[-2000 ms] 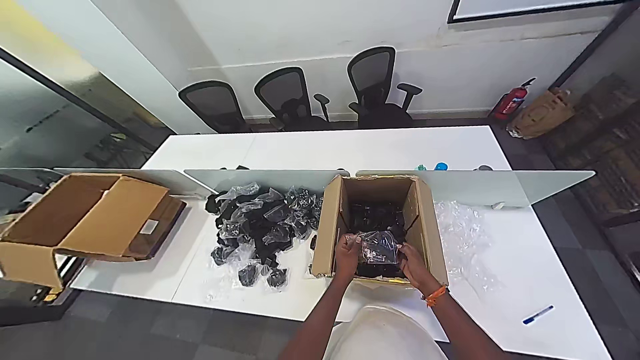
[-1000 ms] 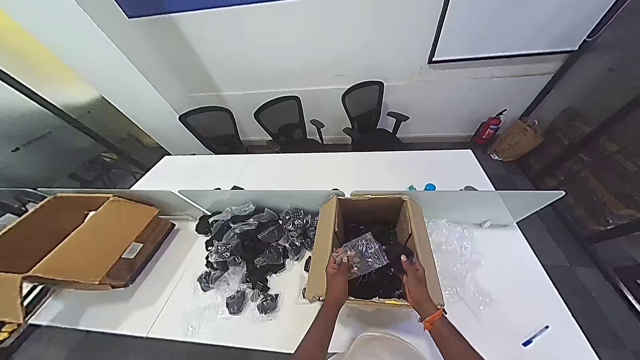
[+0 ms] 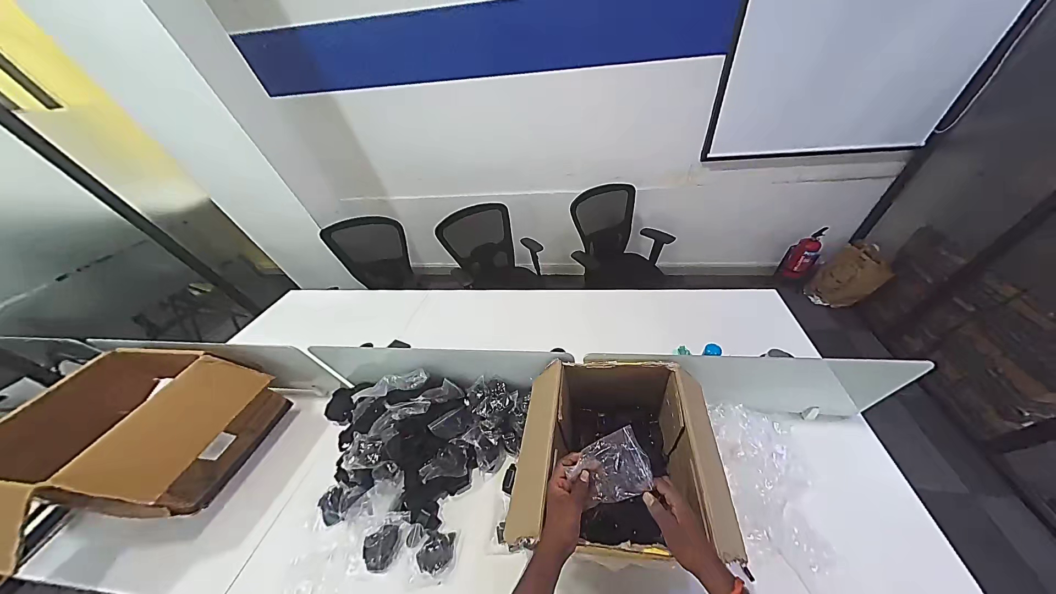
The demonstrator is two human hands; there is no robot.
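Note:
A clear plastic bag (image 3: 615, 469) is stretched over the mouth of an open cardboard box (image 3: 536, 462). My left hand (image 3: 568, 503) grips the bag's left side between thumb and fingers. At its lower right corner is my right hand (image 3: 675, 516), its thumb and fingers near the plastic; whether it grips a black item below cannot be told. Black items (image 3: 615, 520) lie inside the box under the bag. Left of the box is a pile of black items in clear bags (image 3: 421, 445). Clear plastic wrappers (image 3: 767, 470) lie to the right of the box.
A second open cardboard box (image 3: 157, 429) lies at the left on the white table (image 3: 280, 511). Low glass dividers (image 3: 825, 384) run behind the boxes. Beyond them stand several black mesh chairs (image 3: 606, 231), a fire extinguisher (image 3: 800, 256) and a brown paper bag (image 3: 850, 274).
My right hand has moved inward to the edge of the clear bag. The bag, earlier tilted in my left hand, now lies spread between both hands. The view has tilted upward.

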